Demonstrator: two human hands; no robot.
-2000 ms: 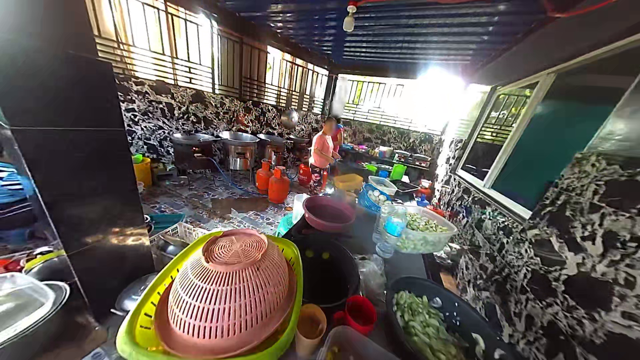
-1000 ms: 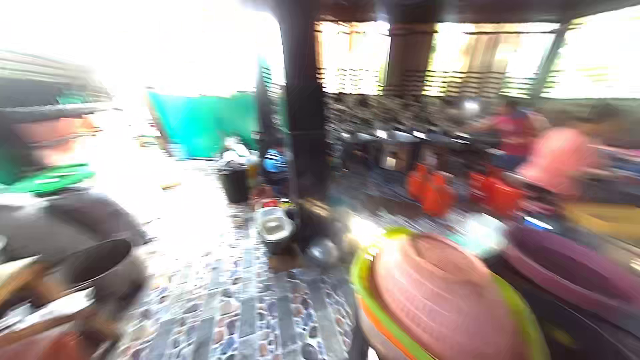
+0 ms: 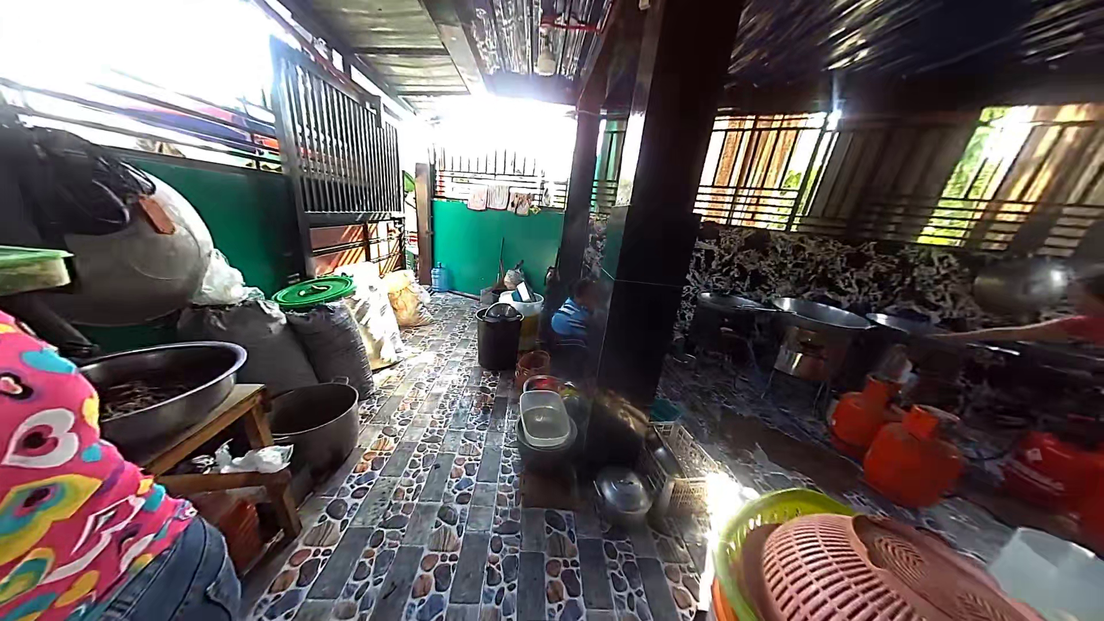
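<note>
Neither my left hand nor my right hand shows in the head view. Nearest to me at the lower right, a pink plastic colander [image 3: 849,573] lies upside down on a lime-green basket [image 3: 733,535]. At the left, a large metal basin [image 3: 203,371] with dark contents rests on a wooden stand [image 3: 246,405]. A deep metal pot [image 3: 323,427] stands on the floor beside it. White plastic containers [image 3: 545,418] are stacked near the pillar, with a lidded metal pot [image 3: 625,492] and a plastic crate [image 3: 677,466] to their right.
A dark pillar [image 3: 647,259] rises from the patterned floor [image 3: 414,517]. A person in a pink patterned top [image 3: 69,483] is close at left; another crouches behind the pillar [image 3: 571,319]. Full sacks [image 3: 332,345] line the left. Orange gas cylinders [image 3: 910,457] and large pans [image 3: 819,315] are at right.
The view has swung far to the left. The pink colander now lies at the lower right, and the table with the cut vegetables is out of view.
</note>
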